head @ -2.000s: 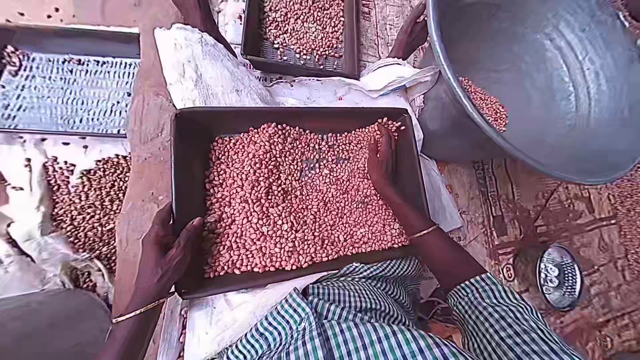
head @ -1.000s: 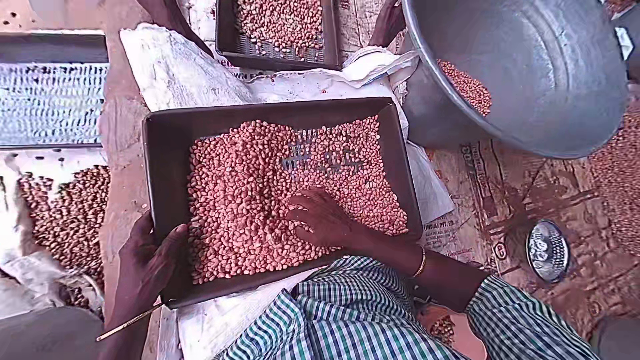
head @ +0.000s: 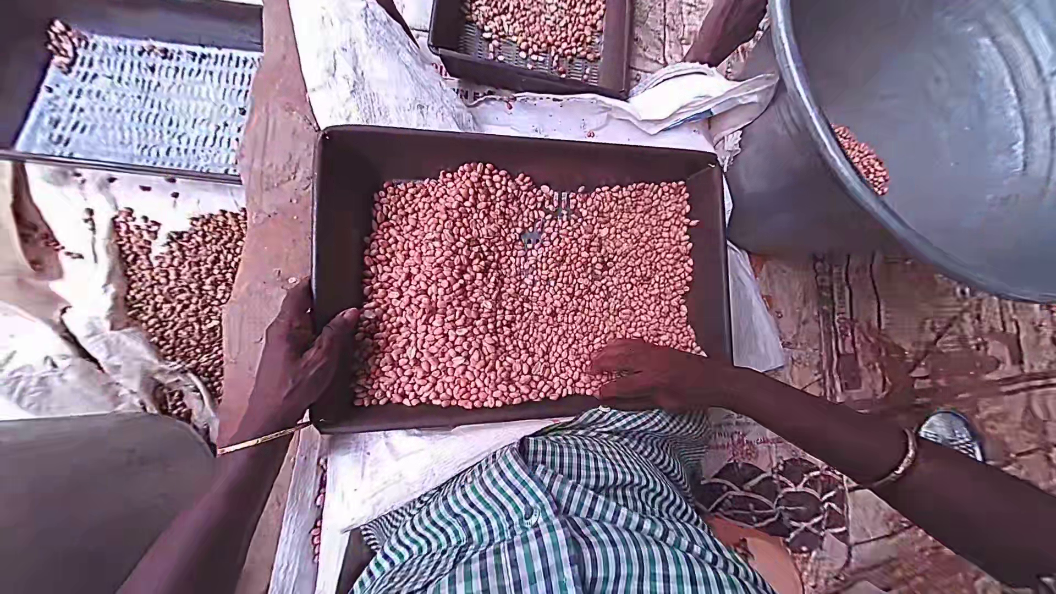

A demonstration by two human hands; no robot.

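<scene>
A dark rectangular sieve tray (head: 520, 153) lies in front of me on white sacking. Pinkish shelled peanuts (head: 462, 297) cover most of its floor, heaped thicker on the left, and a little slotted mesh shows near the upper middle. My left hand (head: 301, 363) grips the tray's left wall, its thumb over the rim. My right hand (head: 652, 371) rests on the peanuts at the tray's near right, fingers pointing left; whether it holds any of them is not visible.
A large metal basin (head: 932, 165) with some peanuts stands at the right. Another person's hand (head: 726, 29) is beside a second sieve tray (head: 528, 78) at the top. At the left are a third tray (head: 140, 107), darker nuts (head: 186, 280) on sacking and a grey surface (head: 99, 487).
My right hand has moved from the tray's far right side to the middle of the peanuts, then to the near right. My left hand has stayed on the tray's left wall.
</scene>
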